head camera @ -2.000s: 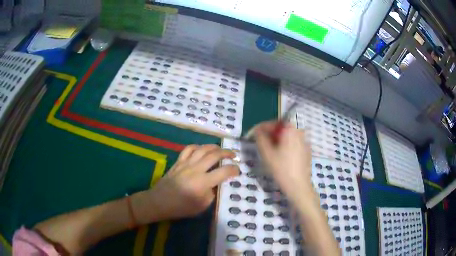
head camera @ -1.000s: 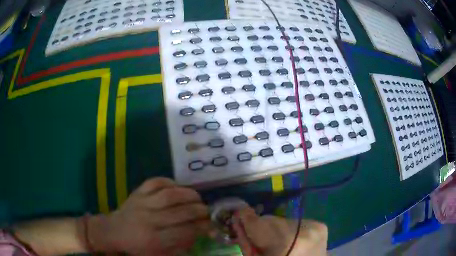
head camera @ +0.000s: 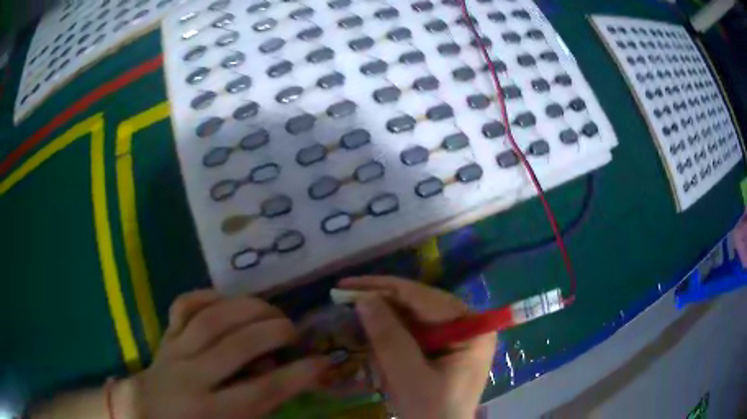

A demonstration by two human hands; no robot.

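My right hand [head camera: 426, 352] holds the red test probe [head camera: 471, 327], its silvery wired end pointing right. A short white piece [head camera: 348, 295] shows between its fingers. My left hand [head camera: 225, 356] is beside it at the near bench edge, its fingers on or by the blurred round test fixture [head camera: 340, 352]; whether it grips a part cannot be told. The parts tray [head camera: 385, 164] lies just beyond the hands with rows of dark oval parts [head camera: 336, 147]. One oval in its left column looks brown-gold [head camera: 236, 223].
The thin red probe lead [head camera: 524, 155] crosses the tray. A dark cable [head camera: 573, 225] curves out at its near right. More trays lie at upper left [head camera: 82, 41] and right [head camera: 676, 106]. Yellow [head camera: 110, 245] and red tape mark the green mat. Something blue [head camera: 711, 274] is at right.
Since two seconds ago, both hands have moved from the tray's far left corner to the near edge. Since one second ago, the view has shifted closer and the probe's red barrel shows clearly.
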